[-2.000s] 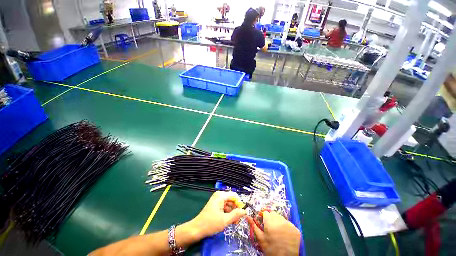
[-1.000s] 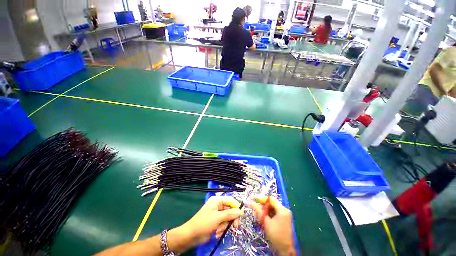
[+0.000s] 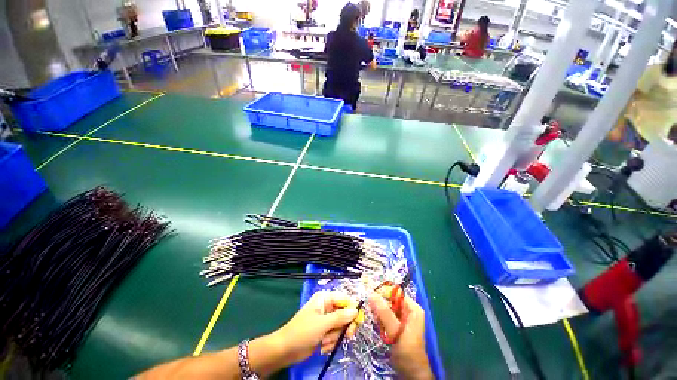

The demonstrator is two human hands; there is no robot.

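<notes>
My left hand [image 3: 326, 324], with yellow at its fingertips, holds a thin black cable [image 3: 335, 353] whose lower part hangs down over the near blue tray [image 3: 430, 338]. My right hand [image 3: 401, 326] holds small cutters with red-orange handles [image 3: 398, 298], close to the cable's upper end. Fingers hide that end. Silvery-white scraps [image 3: 361, 361] fill the tray under both hands. A bundle of black cables with pale tips [image 3: 297, 252] lies across the tray's left edge, with a green marker [image 3: 309, 224] at its back.
A large heap of black cables [image 3: 67, 260] lies at the left. A shallow blue tray [image 3: 293, 113] stands farther back. A blue bin [image 3: 512, 234] stands on the right by white posts, near a red-and-black tool [image 3: 620, 293]. Blue bins stand far left. People are beyond the table.
Between one second ago and now the cutters turned in my right hand, their handles now more upright beside the fingers. My left hand still holds the cable. The view shifted slightly.
</notes>
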